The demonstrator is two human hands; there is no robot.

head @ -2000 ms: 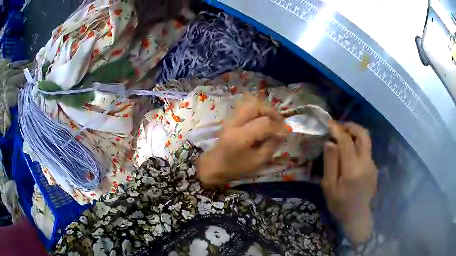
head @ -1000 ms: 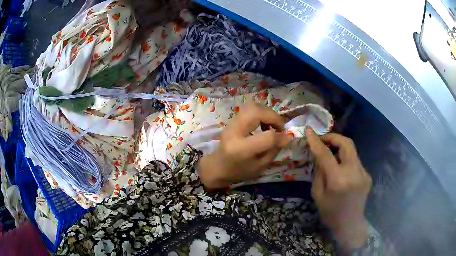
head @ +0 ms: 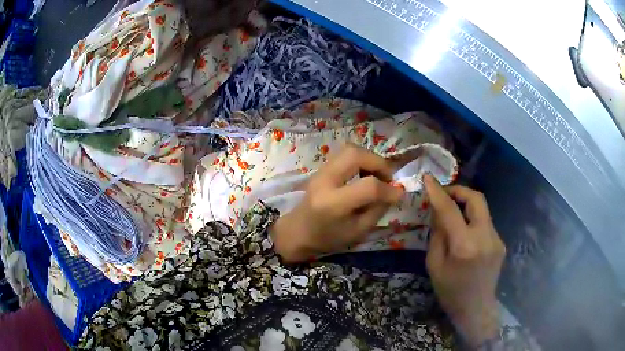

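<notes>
A floral garment piece [head: 295,151], cream with small orange-red flowers, lies across my lap. Its narrow seam edge [head: 442,159] curves in a loop at the right end, with the whitish wrong side showing inside. My left hand [head: 339,202] pinches the edge between thumb and fingertips from the left. My right hand [head: 462,243] pinches the same edge from the right, its fingertips close to the left ones. The exact grip and any thread at the fingertips are too small to tell.
A tied floral bundle [head: 154,41] with a pale lavender cord hank [head: 86,199] is at left. A purple-grey strip pile [head: 301,62] lies behind the lap work. A blue crate [head: 79,274] is lower left. The table edge with ruler scale [head: 473,65] curves along the upper right.
My right hand has moved left and down along the edge, close to my left fingertips. My left hand has shifted slightly. The looped edge now stands more open.
</notes>
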